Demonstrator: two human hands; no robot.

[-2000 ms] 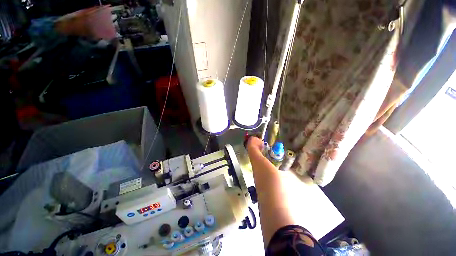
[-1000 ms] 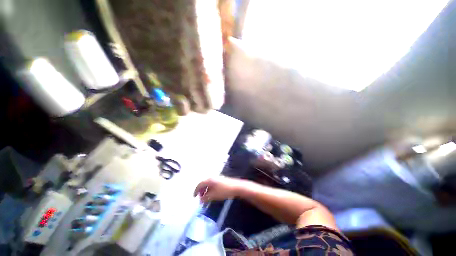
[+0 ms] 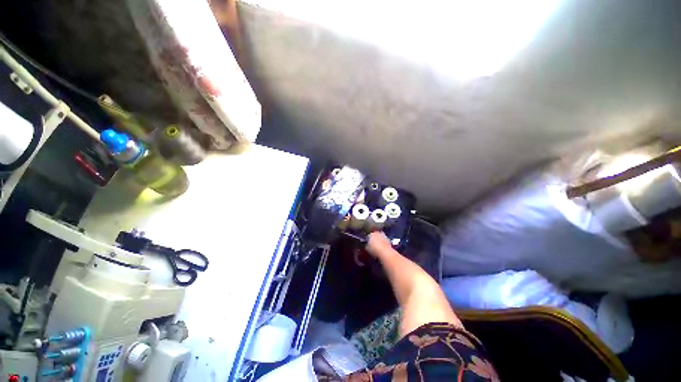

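Observation:
My right hand [image 3: 378, 242] reaches down beside the white machine table, at the near edge of a dark holder [image 3: 405, 200]. Several small round pale thread spools [image 3: 378, 215] stand in the holder, just beyond my fingers. A shiny silver-and-black bundle [image 3: 342, 188] lies to their left. My hand is small and its fingertips are partly lost against the dark holder, so I cannot tell whether they hold anything. My left hand is not in view.
The white table [image 3: 224, 201] carries black-handled scissors [image 3: 185, 265], a yellow-green bottle [image 3: 158, 173] with a blue cap, and the sewing machine [image 3: 101, 306]. A dark chair back with gold trim [image 3: 556, 317] stands at the lower right. White fabric [image 3: 515, 224] lies by the wall.
The view has swung right, away from the thread cones. My right hand has moved from among the things behind the machine, past the table's near edge, to the spool holder beside the table.

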